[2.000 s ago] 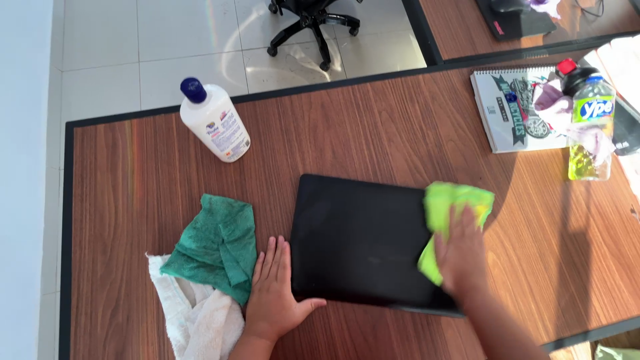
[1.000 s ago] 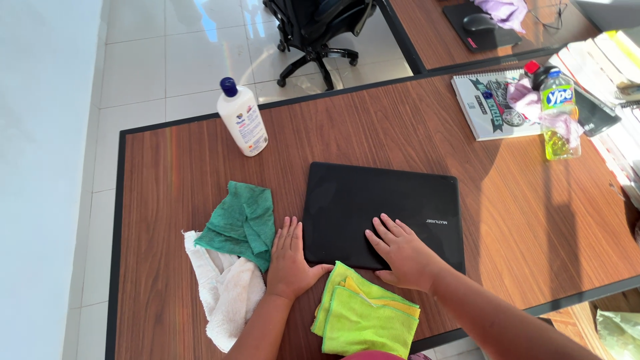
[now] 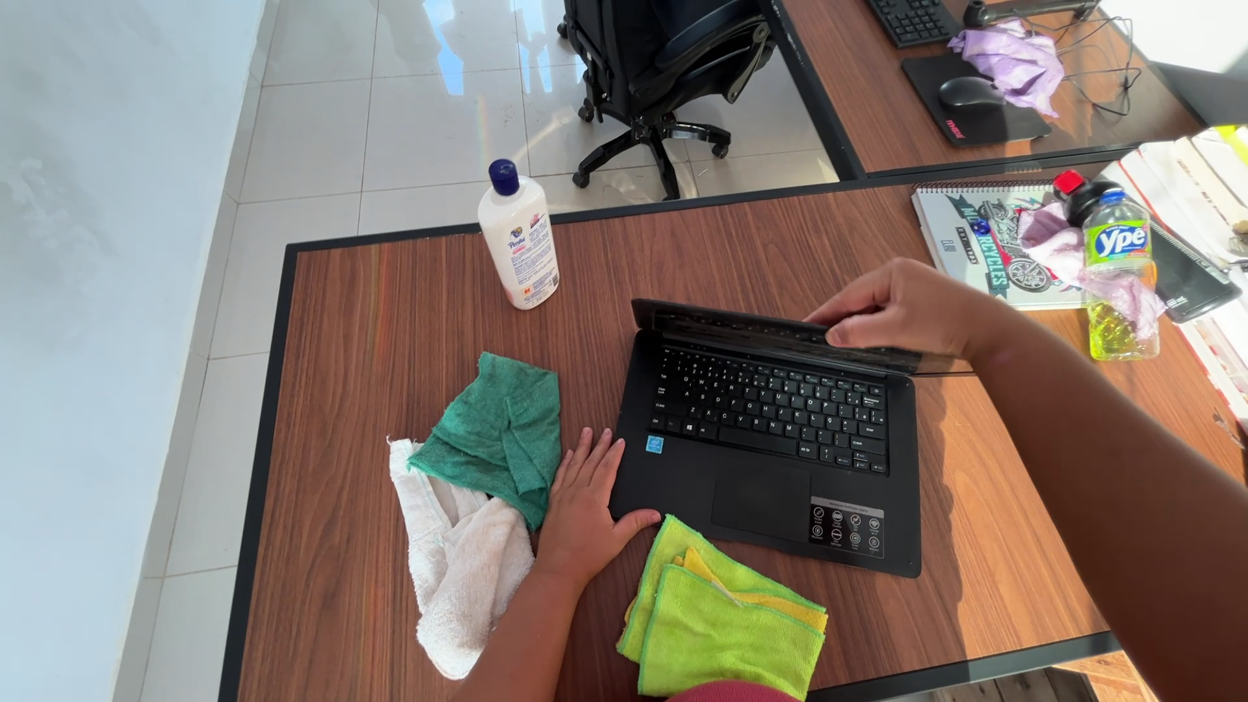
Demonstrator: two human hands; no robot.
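A black laptop (image 3: 760, 497) lies on the wooden desk with its lid raised and its keyboard in view. My right hand (image 3: 902, 310) grips the top edge of the lid between thumb and fingers. Spread flat on the desk, my left hand (image 3: 590, 507) touches the laptop's front left corner. Just left of it, a green cloth (image 3: 497, 429) overlaps a white towel (image 3: 468, 585). A folded lime-green microfiber cloth (image 3: 731, 624) rests at the laptop's front edge. Behind these, a white plastic bottle (image 3: 520, 244) with a blue cap stands upright.
At the right are a spiral notebook (image 3: 946, 234), a clear bottle of yellow-green liquid (image 3: 1116, 331) with a pinkish cloth against it, and papers (image 3: 1180, 195). A mouse (image 3: 970, 93) and purple cloth (image 3: 1014, 63) lie on the adjoining desk. A black office chair (image 3: 663, 78) stands beyond.
My right hand let go of the lime-green cloth, which moved from the lid to the laptop's front. The lid, shut before, is now raised in my right hand. My left hand stays at the corner.
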